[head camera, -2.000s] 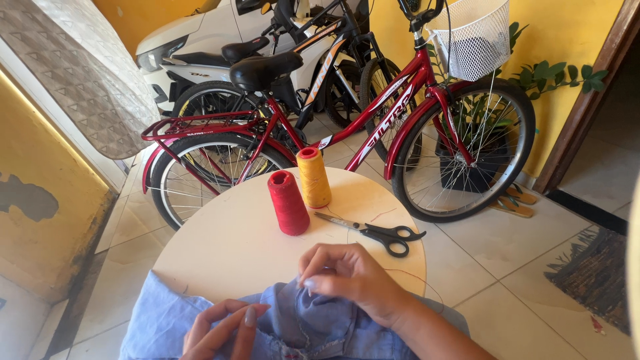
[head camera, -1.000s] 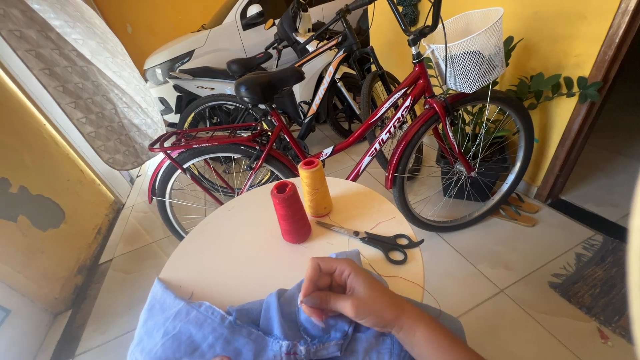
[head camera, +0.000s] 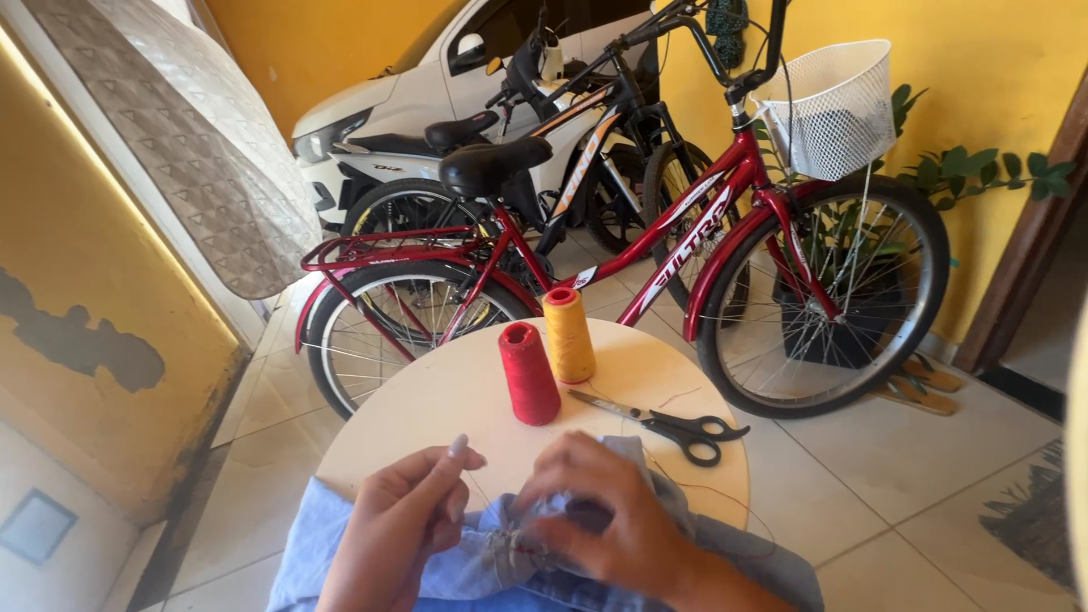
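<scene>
Light blue denim cloth (head camera: 476, 565) lies over the near edge of a round cream table (head camera: 399, 408). My left hand (head camera: 416, 506) is raised above its left part, thumb and index fingertips pinched; a fine thread seems to run down from them to the cloth. Blurred by motion, my right hand (head camera: 595, 518) is over the cloth's middle with its fingers spread, and whether it holds anything is unclear. Beyond the hands stand a red thread cone (head camera: 530, 378) and a yellow thread cone (head camera: 569, 340). Black-handled scissors (head camera: 671, 425) lie to their right, near loose reddish thread (head camera: 731, 493).
Just behind the table a red bicycle (head camera: 629, 255) with a white basket (head camera: 833, 110) stands before another bicycle, a white motorcycle and a white car (head camera: 365, 106). A potted plant (head camera: 841, 314) is behind its front wheel. A dark mat (head camera: 1033, 518) lies on the tiled floor at right.
My left hand, low at the cloth two seconds ago and nearly out of view one second ago, has risen above it. My right hand has gone from pinched fingers to spread ones.
</scene>
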